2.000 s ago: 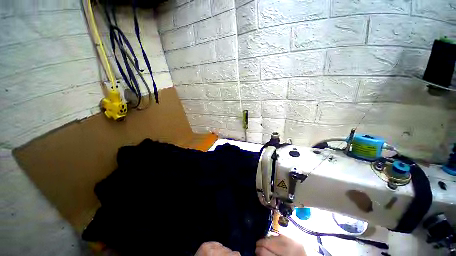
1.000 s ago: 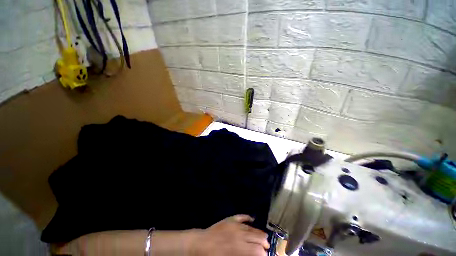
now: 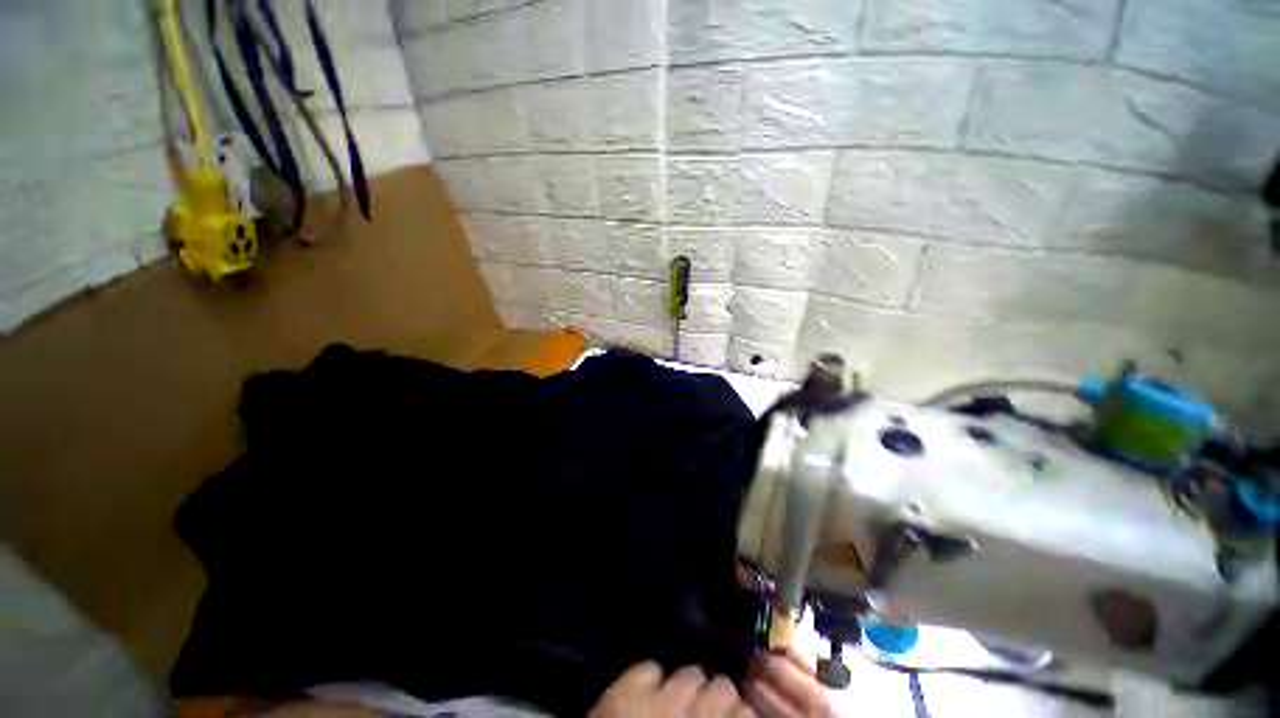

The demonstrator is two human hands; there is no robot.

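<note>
A large heap of black cloth (image 3: 477, 519) lies left of the sewing machine head (image 3: 983, 519), its right edge beside the brightly lit needle area. My left hand (image 3: 668, 693) is at the bottom edge of the picture, partly cut off, its curled fingers gripping the front edge of the cloth. My right hand (image 3: 788, 687) is close beside it, also cut off, with fingers closed at the cloth's edge just below the needle area. The exact fingertip contact is blurred. The machine head hides part of the needle area.
Brown cardboard (image 3: 379, 281) stands behind and left of the cloth. A yellow socket (image 3: 214, 232) and dark straps hang at the upper left. A screwdriver (image 3: 680, 289) is upright against the brick wall. A blue-green item (image 3: 1151, 421) sits on the machine. A slim dark tool (image 3: 1046, 686) lies right of the needle.
The view has shifted slightly since a second ago. My left hand has drawn down from lying across the cloth, its fingers now curled. My right hand has come into view beside the needle area.
</note>
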